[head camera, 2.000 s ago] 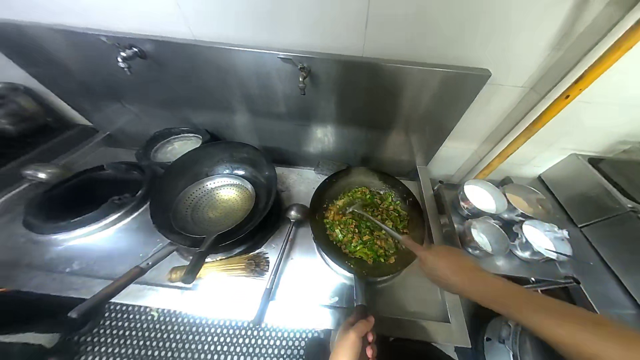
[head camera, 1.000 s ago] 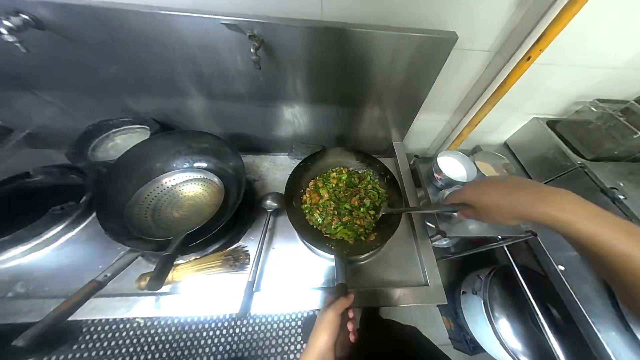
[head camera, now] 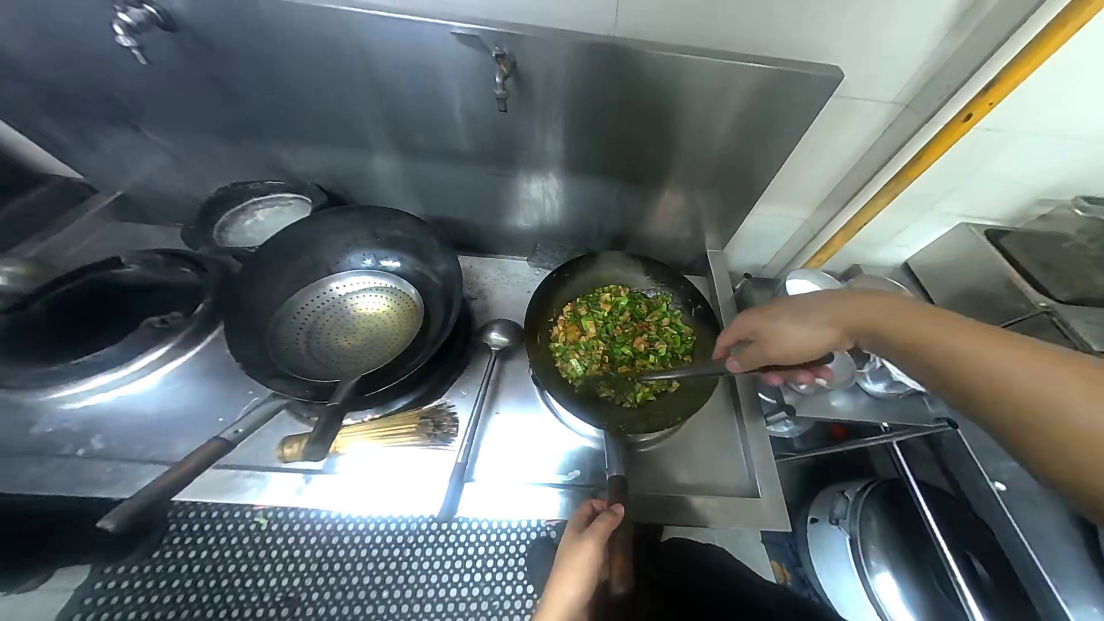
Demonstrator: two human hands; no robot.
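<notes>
Chopped green vegetables mixed with small brownish pieces [head camera: 621, 336] lie in a black wok [head camera: 617, 414] on the right burner. My left hand [head camera: 591, 539] grips the wooden part of this wok's handle [head camera: 619, 526] at the counter's front edge. From the right, my right hand [head camera: 780, 336] holds a metal cooking utensil [head camera: 681, 372] by its dark handle; its head is down in the food at the lower left and mostly hidden. A steel ladle [head camera: 487, 371] lies left of the wok, touching neither hand.
A larger wok [head camera: 405, 241] holding a perforated strainer [head camera: 345, 323] stands left, with a bamboo wok brush [head camera: 397, 431] before it. Another wok [head camera: 103, 302] is farther left. Taps [head camera: 501, 78] project from the steel backsplash. Bowls [head camera: 811, 281] and a lidded pot [head camera: 906, 543] stand right.
My right hand and the utensil have moved, with the utensil's head now at the wok's lower left rather than its right side. The left hand stays on the handle. The view has shifted.
</notes>
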